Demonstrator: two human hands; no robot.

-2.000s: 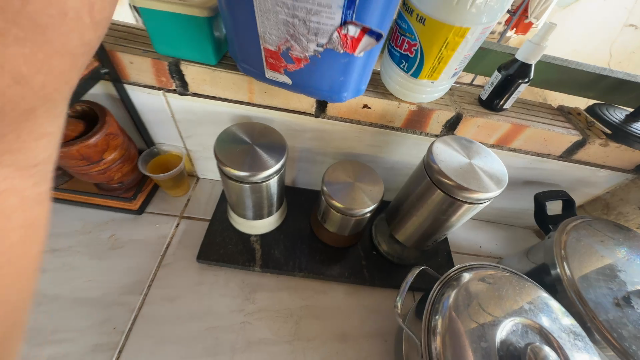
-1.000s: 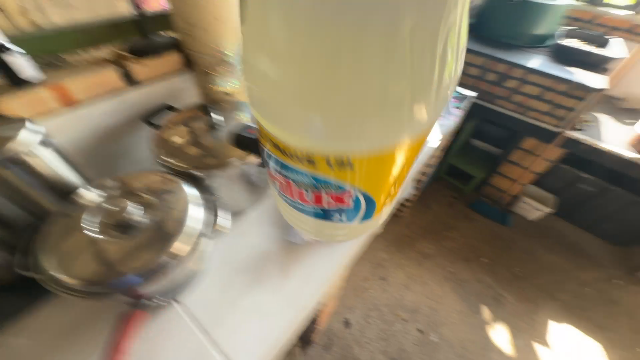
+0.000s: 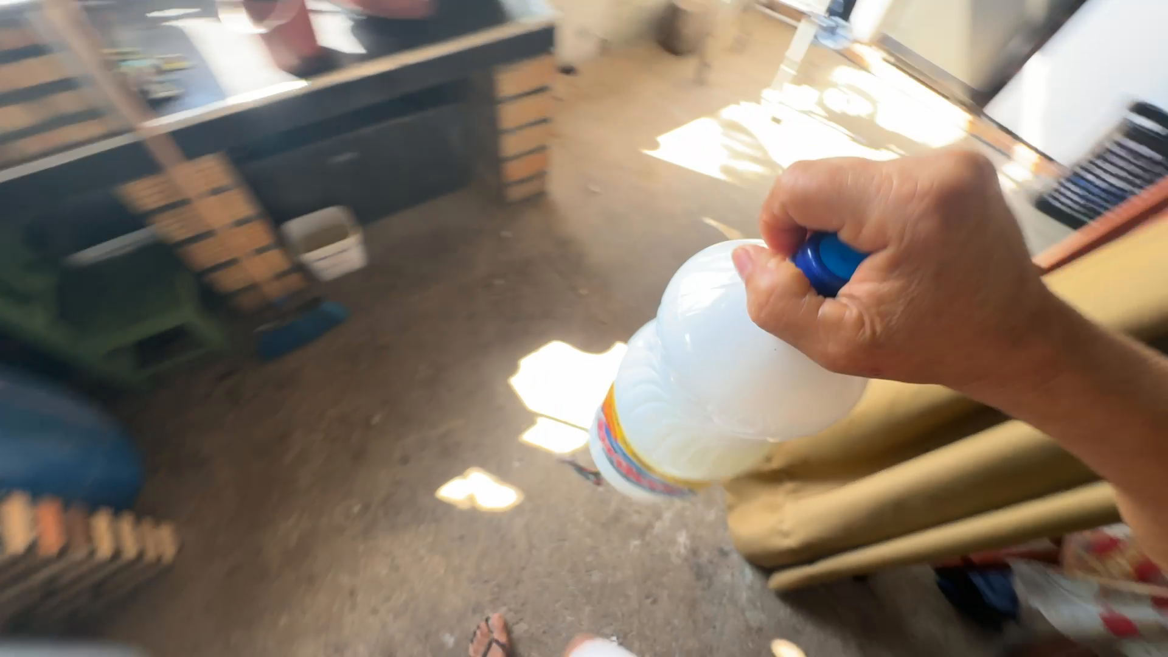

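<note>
My right hand (image 3: 912, 265) comes in from the right edge and grips a large translucent plastic bottle (image 3: 721, 365) by its neck, just around the blue screw cap (image 3: 829, 261). Pale, cloudy liquid shows in the bottle, and a yellow, red and blue label wraps its lower part. The bottle hangs tilted above the floor, its base toward the lower left. No part of my left hand appears in the view.
A mustard-coloured cloth (image 3: 912, 484) hangs at the right. Across the concrete floor (image 3: 365, 474) stand a brick-legged counter (image 3: 411, 68), a white bucket (image 3: 327, 243) and a green stool (image 3: 137, 310). My sandalled foot (image 3: 491, 636) shows below.
The bottle stood on the ledge above the steel canisters two seconds ago; now it is held in my right hand over the floor. The view has swung from the counter to the floor.
</note>
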